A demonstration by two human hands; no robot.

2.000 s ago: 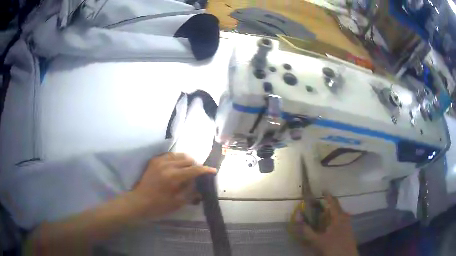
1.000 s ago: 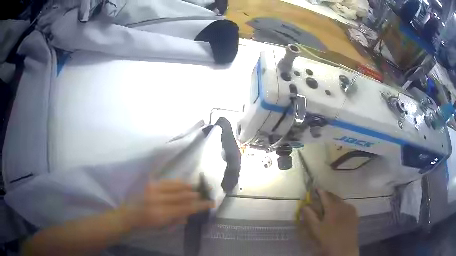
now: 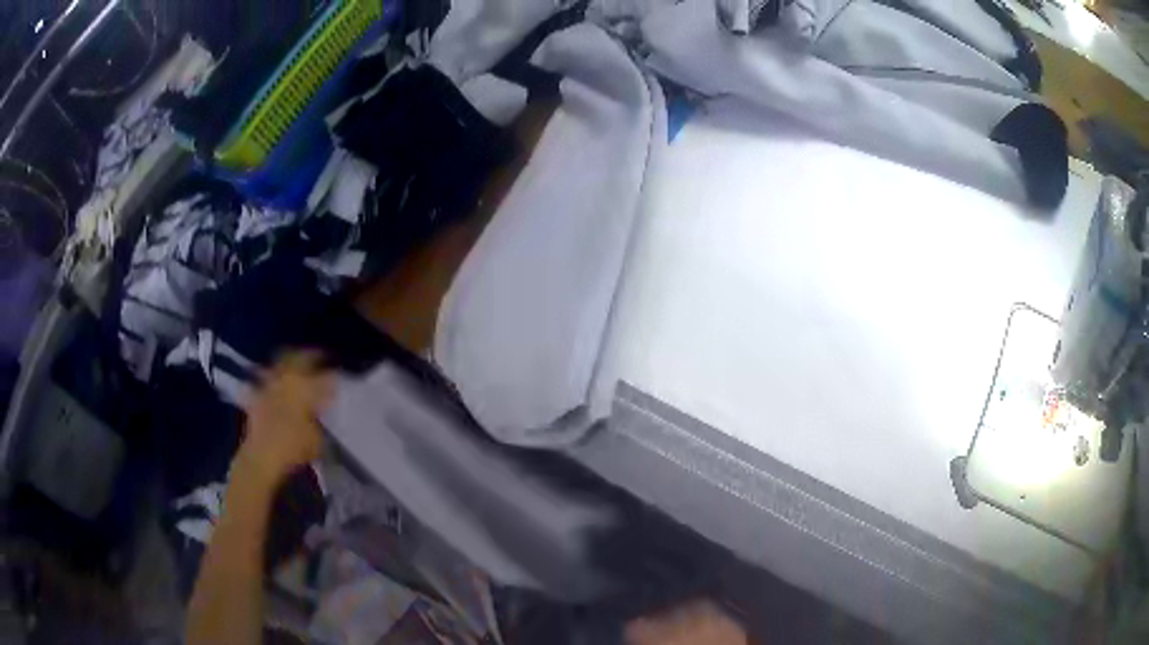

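My left hand (image 3: 290,406) is at the left, blurred, with its fingers on the end of a light grey fabric piece (image 3: 441,473). The piece stretches down and right from the hand, off the table's front edge, and its far end blurs into dark material. My right hand (image 3: 687,624) shows only in part at the bottom edge; its fingers and anything in them are hidden. A light grey panel (image 3: 542,277) with a rounded end lies on the table's left edge. The sewing machine head (image 3: 1103,302) is cut off at the right, its needle area brightly lit.
The white table (image 3: 806,302) has a grey front edge with ruler markings (image 3: 756,485). Sewn grey pieces with a dark rounded end (image 3: 1040,151) lie at its back. Left of it are a heap of navy and grey pieces (image 3: 189,271) and a yellow-green basket (image 3: 302,82) on blue plastic.
The view has swung left. My left hand has moved from near the needle to the heap side, with a grey piece. My right hand and the scissors have left the machine area in view.
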